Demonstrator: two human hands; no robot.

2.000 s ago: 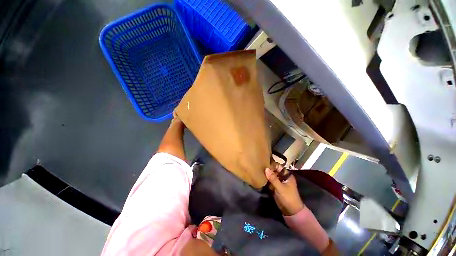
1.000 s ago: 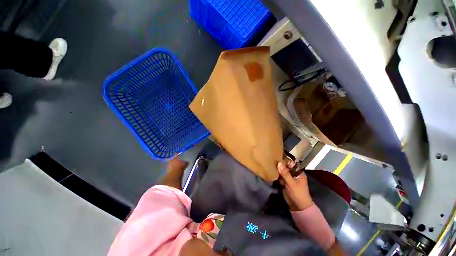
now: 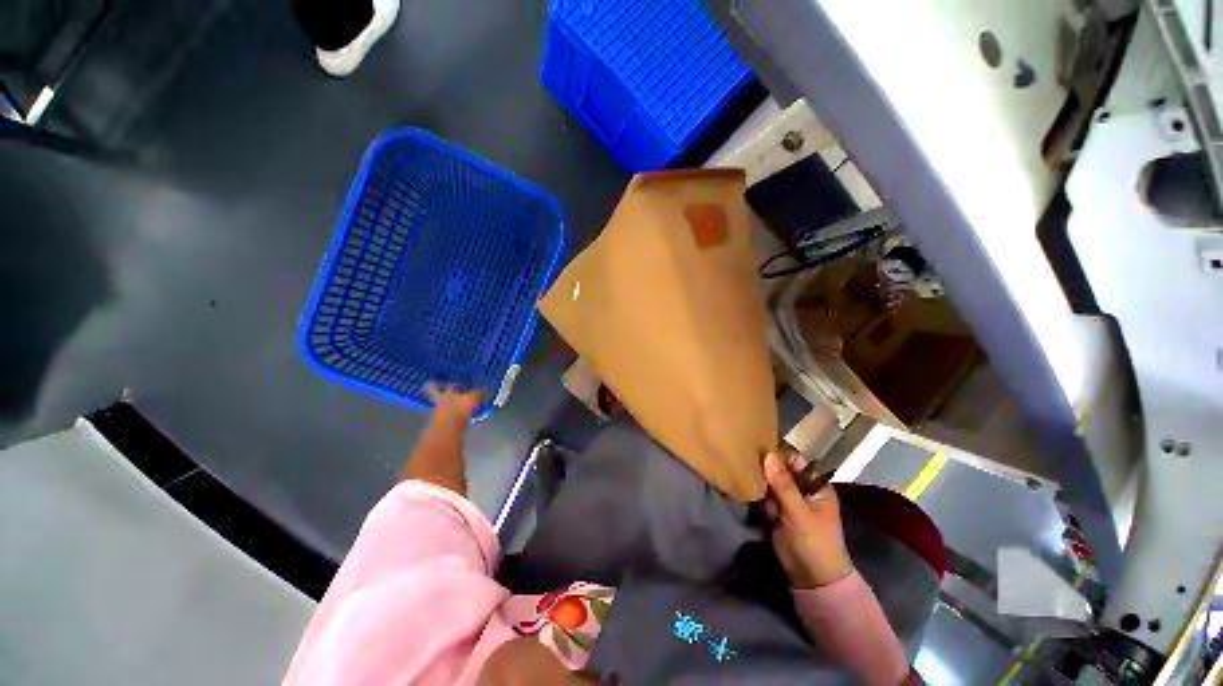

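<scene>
The tan-brown bag body (image 3: 684, 315) hangs in front of my lap, with a small reddish-brown label patch (image 3: 706, 225) near its far edge. My right hand (image 3: 805, 516) pinches the bag's near end, with the thumb on top. A dark brown strap-like piece (image 3: 810, 474) shows beside those fingers. My left hand (image 3: 456, 399) is off the bag, with its slightly blurred fingers hooked over the near rim of the blue plastic basket (image 3: 335, 275). No bag shows inside the basket.
A blue crate (image 3: 651, 74) stands on the floor beyond the bag. The white machine body (image 3: 939, 174) fills the right side. Brown pieces (image 3: 912, 369) lie in an opening below it. A white surface (image 3: 148, 550) is at lower left. A person's shoe (image 3: 360, 38) shows at the top.
My left hand has let go of the bag and moved to the basket rim. The basket has turned on the floor. My right hand still holds the bag.
</scene>
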